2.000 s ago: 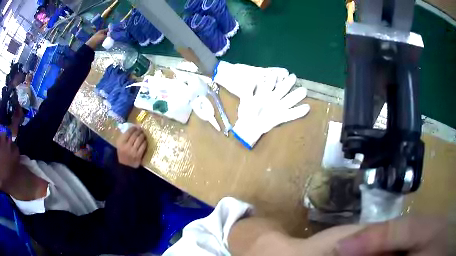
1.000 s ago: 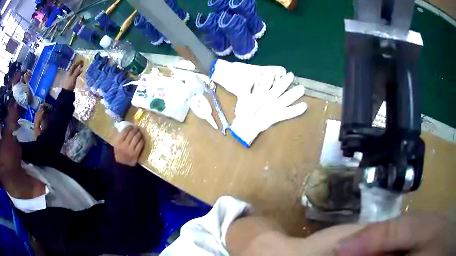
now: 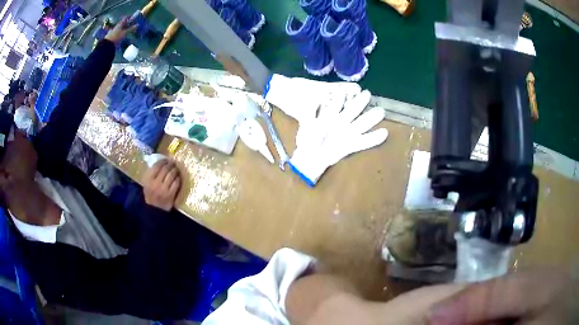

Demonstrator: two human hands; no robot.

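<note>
My left hand (image 3: pixel 501 305) is large and blurred at the bottom right, partly cut off by the edge. Its bare forearm comes out of a white sleeve (image 3: pixel 263 292). The hand lies just below a whitish wrapped part (image 3: pixel 482 259) of the black press linkage (image 3: pixel 485 127); whether its fingers grip anything is hidden. The worn olive-brown press pad (image 3: pixel 422 238) sits left of the linkage, above a low fixture (image 3: pixel 422 273) that the forearm partly covers. My right hand is not in view.
White gloves (image 3: pixel 336 130), a thin silver tool (image 3: pixel 273 136), a white bottle (image 3: pixel 255 138) and a white pack (image 3: pixel 203 127) lie on the bench (image 3: pixel 286 209). Blue denim-look parts (image 3: pixel 339 41) stand on the green belt (image 3: pixel 406 76). A seated person (image 3: pixel 120 254) is at left.
The blue parts on the belt have moved right. The other person's far arm drew back, then reached out towards the belt again. My left hand and the press look unchanged.
</note>
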